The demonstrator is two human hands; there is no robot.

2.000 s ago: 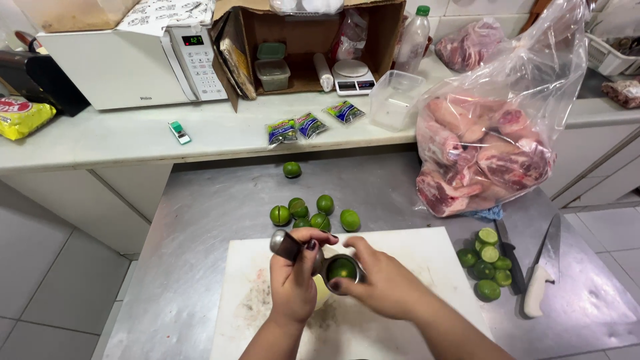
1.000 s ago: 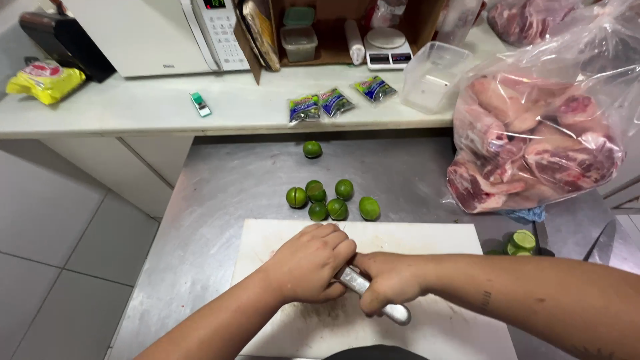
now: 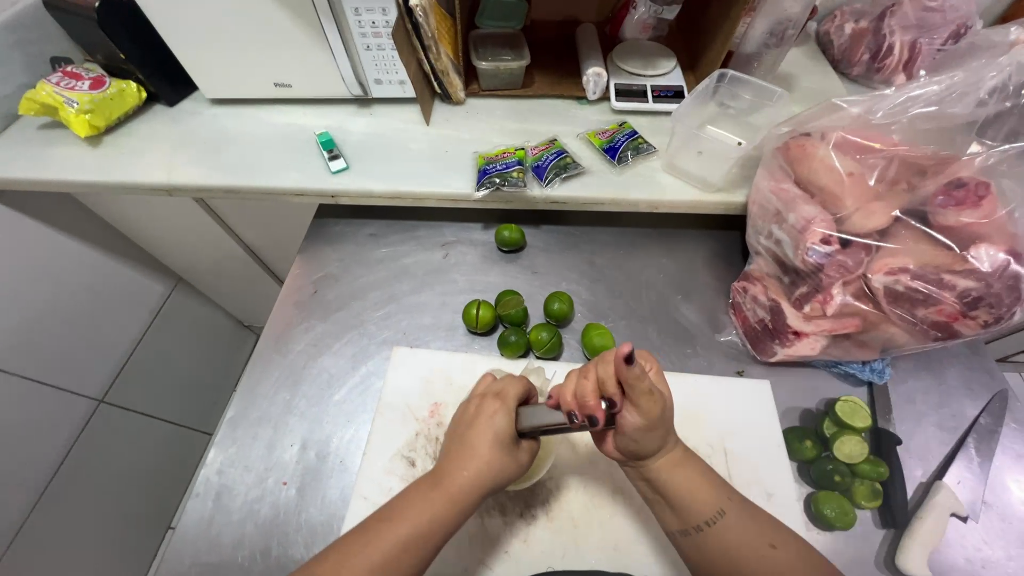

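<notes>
My left hand (image 3: 490,428) is closed around the head end of a metal citrus squeezer (image 3: 552,419), and my right hand (image 3: 620,404) grips its handles. A small bowl with pale liquid (image 3: 534,468) shows partly below my left hand. Both hands are over a stained white cutting board (image 3: 432,384). Whether a lime is inside the squeezer is hidden. Several cut limes (image 3: 545,340) stand grouped behind the board, and a single lime (image 3: 510,237) lies farther back. To the board's right is a pile of squeezed or cut lime halves (image 3: 848,446).
A white-handled knife (image 3: 932,520) and a black-handled knife (image 3: 890,472) lie at the right. A clear bag of raw meat (image 3: 880,256) rests behind them. The raised counter (image 3: 240,152) holds seasoning packets (image 3: 502,170), a clear plastic container (image 3: 720,128), a kitchen scale (image 3: 646,76) and a microwave (image 3: 264,48).
Two seconds ago the squeezer was open with a lime in its cup; now it is closed between my hands. Since one second ago, my right hand has turned, its thumb now raised.
</notes>
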